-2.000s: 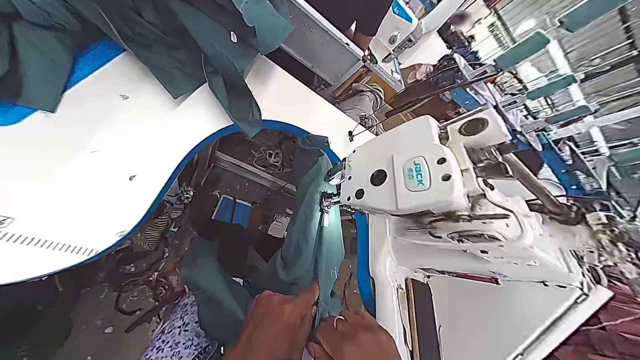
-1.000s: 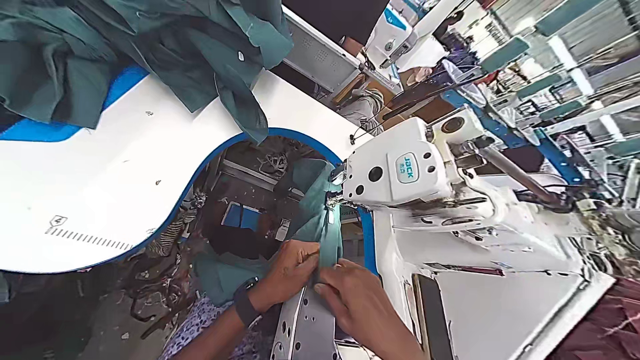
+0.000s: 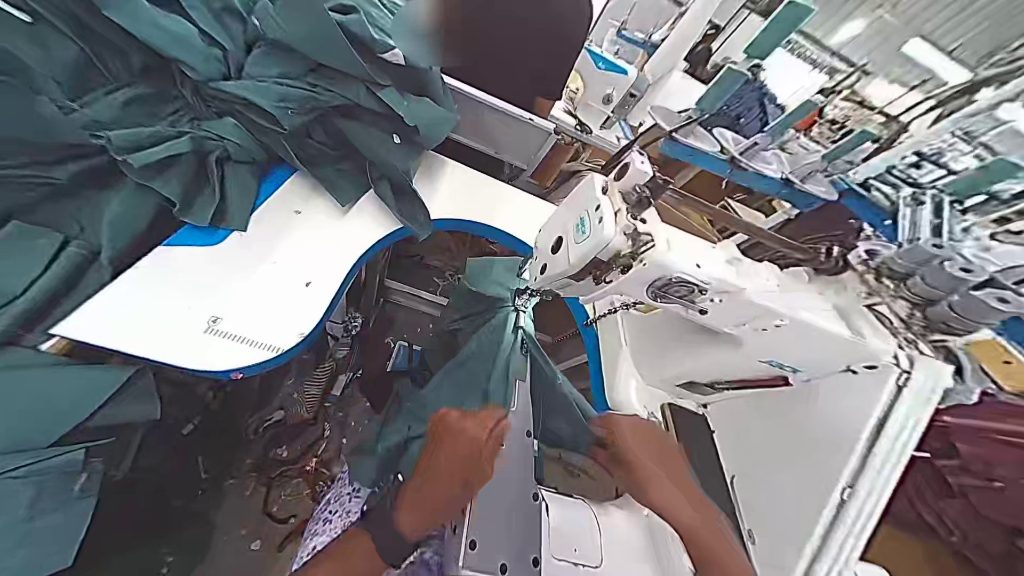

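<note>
My left hand (image 3: 460,452), with a dark watch on its wrist, grips the left side of a dark green cloth piece (image 3: 472,360). The right side of the same cloth is pinched in my right hand (image 3: 632,456). Between the hands the cloth spreads into a V that narrows upward to the presser foot (image 3: 523,302) of a white sewing machine (image 3: 576,232). The machine's narrow grey arm (image 3: 512,488) runs below the cloth, between my forearms. My fingertips are partly hidden by the hands and cloth.
A white table (image 3: 264,280) with a blue edge curves round the machine's left side, heaped with dark green garments (image 3: 320,104). Maroon cloth (image 3: 960,472) lies at the lower right. Another sewing machine (image 3: 604,80) stands behind. Cloth scraps (image 3: 296,448) litter the floor.
My hands were close together near the cloth strip; now they are spread apart, with the cloth fanned between them. The cloth remains under the presser foot.
</note>
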